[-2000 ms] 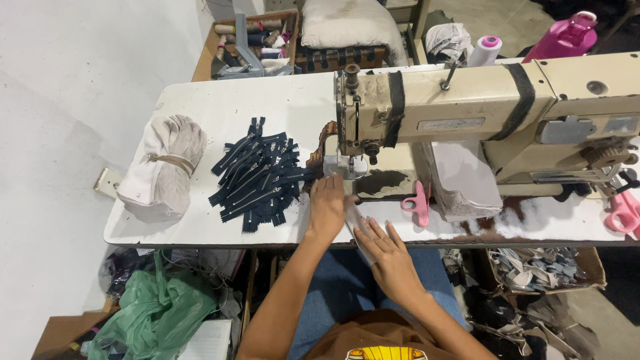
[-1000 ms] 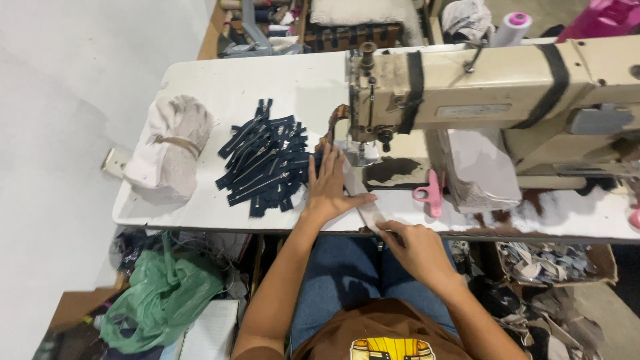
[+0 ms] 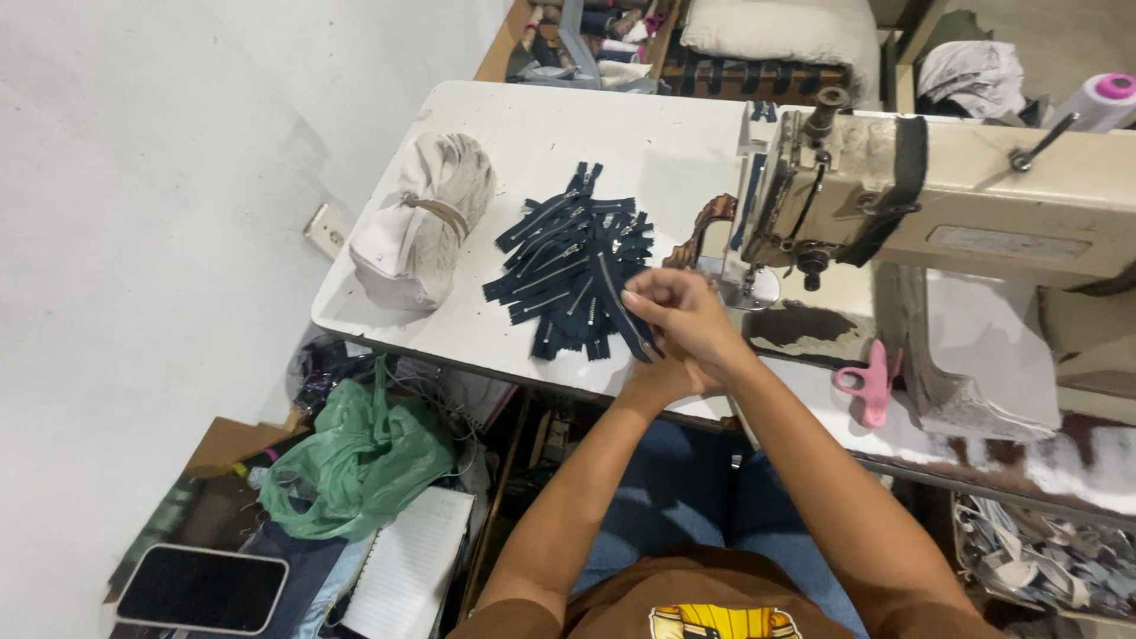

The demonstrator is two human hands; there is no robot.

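Note:
My right hand (image 3: 679, 315) crosses over my left and pinches a dark navy zipper (image 3: 614, 297) at the edge of a pile of navy zippers (image 3: 550, 257). Below it, my left hand (image 3: 664, 377) is mostly covered by the right, so its fingers and what they hold are hidden. Just right of the hands stands the head of a sewing machine (image 3: 799, 213), its presser foot above the metal needle plate (image 3: 761, 291). Pale fabric with a zipper on it (image 3: 753, 195) lies behind and beside the needle area.
A tied bundle of pale fabric (image 3: 426, 222) lies on the white table (image 3: 674, 133) at left. Pink thread snips (image 3: 874, 383) and stacked pale fabric pieces (image 3: 985, 355) are at right. Below the left edge are a green plastic bag (image 3: 355, 461), a notebook (image 3: 408, 568) and a phone (image 3: 202, 588).
My right hand has moved left, from the pale fabric in front of the machine to the zipper pile, and now has a zipper. The view has shifted left.

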